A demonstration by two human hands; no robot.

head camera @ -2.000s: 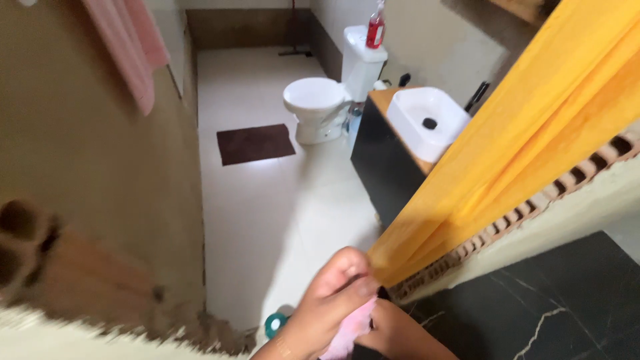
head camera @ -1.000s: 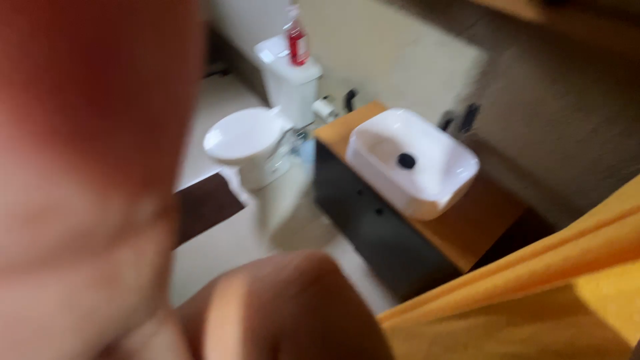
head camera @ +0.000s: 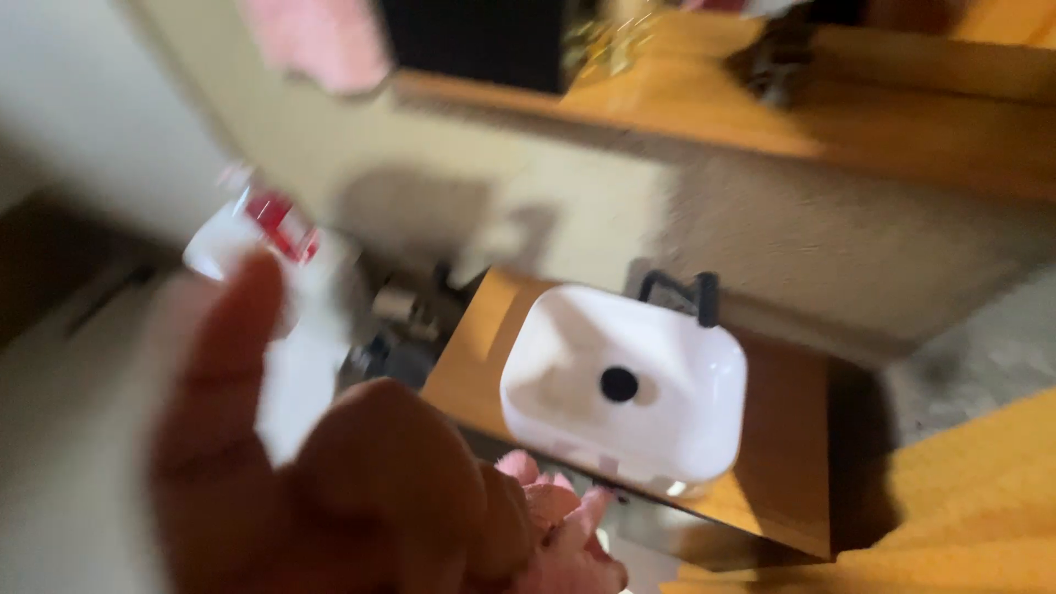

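Observation:
Blurred and close to the camera, my left hand (head camera: 371, 487) fills the lower left, one digit raised and the other fingers curled. A crumpled pink cloth (head camera: 569, 536) sticks out at the right side of these curled fingers, and the hand appears closed on it. My right hand cannot be made out. Just beyond the cloth stands a white rectangular vessel sink (head camera: 561, 396) with a black drain (head camera: 619, 384), on a wooden countertop (head camera: 784, 445). A black faucet (head camera: 705, 299) is at the sink's back edge.
Above the sink runs a wooden shelf (head camera: 825, 124) holding blurred items. Another pink cloth (head camera: 322, 41) hangs at upper left. A bottle of red liquid (head camera: 280, 224) stands on the toilet tank (head camera: 210, 247). A yellow curtain (head camera: 982, 487) borders the lower right.
The view has swung toward the sink and closer to it, bringing the shelf into sight. Two seconds ago both hands were together at the pink cloth; now one blurred hand shows beside it.

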